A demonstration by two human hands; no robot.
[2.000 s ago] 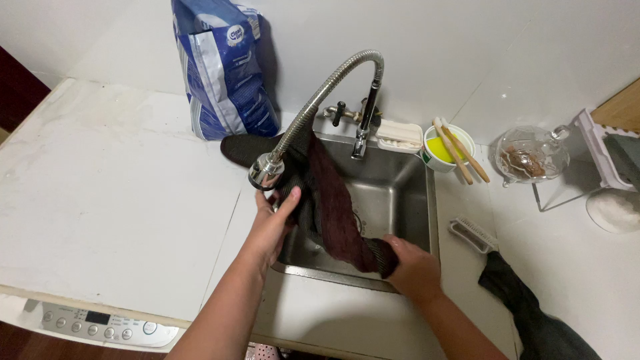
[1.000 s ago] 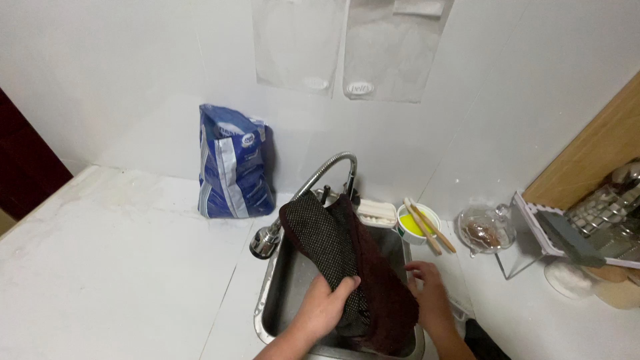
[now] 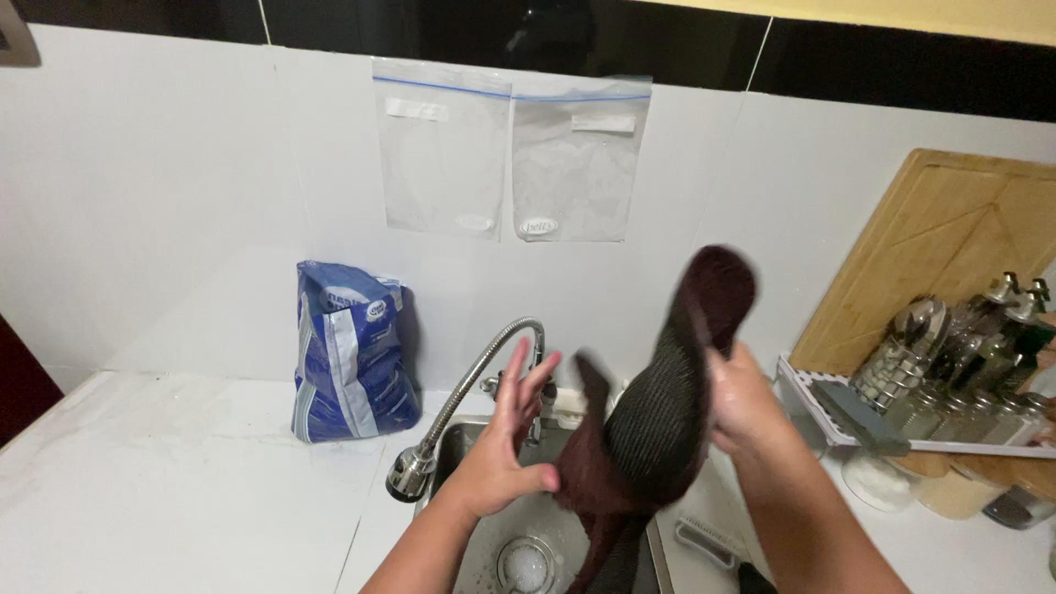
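Observation:
A maroon and dark grey knitted fabric piece (image 3: 660, 412), blurred by motion, is held up over the stainless steel sink (image 3: 495, 540). My right hand (image 3: 738, 396) grips its right edge near the top. To its left, my left hand (image 3: 511, 445) has spread fingers and holds nothing; its thumb is close to the fabric, and whether they touch I cannot tell. The lower part of the fabric hangs into the sink. Foam lies at the drain (image 3: 526, 565). A flexible metal faucet (image 3: 483, 371) arches behind my left hand, its spray head (image 3: 410, 473) over the sink's left rim.
A blue plastic bag (image 3: 355, 355) stands against the wall, left of the sink. A brush (image 3: 705, 543) lies on the counter at the right. Further right are a white rack (image 3: 825, 412) with jars and utensils, and a wooden board (image 3: 932, 239). Two zip bags (image 3: 445, 165) hang on the wall.
The fabric has been raised from low in the sink and twisted. My left hand, on the fabric a second ago, has let go. The view has tilted up.

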